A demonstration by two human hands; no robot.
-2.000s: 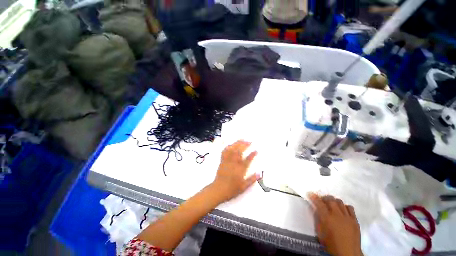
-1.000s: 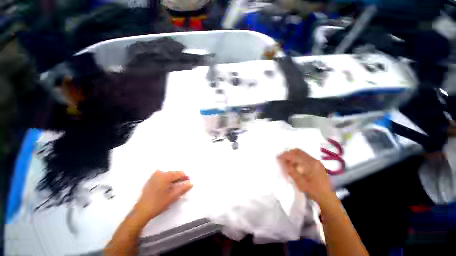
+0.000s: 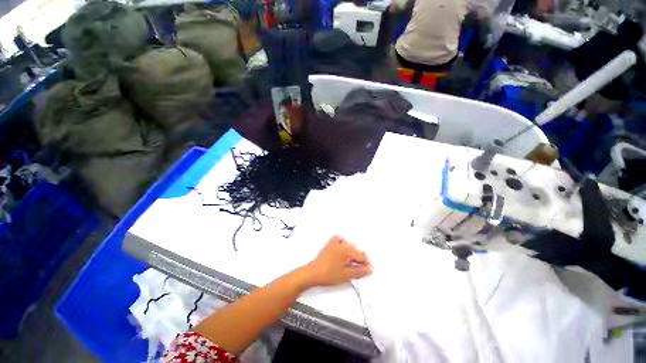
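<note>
My left hand [image 3: 336, 264] rests with curled fingers at the left edge of the white fabric piece [image 3: 425, 305]; I cannot tell if it pinches the cloth. My right hand is out of the picture. The fabric lies over the table below the white sewing machine [image 3: 520, 186] and is bunched at the lower right. The presser foot area [image 3: 460, 257] is small and blurred. A tangled pile of black cords [image 3: 276, 177] lies on the table left of the machine.
Dark maroon fabric [image 3: 319, 138] lies behind the cords. A white tub [image 3: 453, 106] stands behind the table. White pieces with black lines [image 3: 166, 298] hang below the ruler-marked table edge [image 3: 205, 280]. Olive sacks [image 3: 106, 135] and a blue crate [image 3: 99, 283] are at left. A person [image 3: 432, 35] is at the back.
The view swung right and back left. My right hand was on the cloth and has left the picture. The red scissors handles no longer show. The cloth is now bunched at the lower right.
</note>
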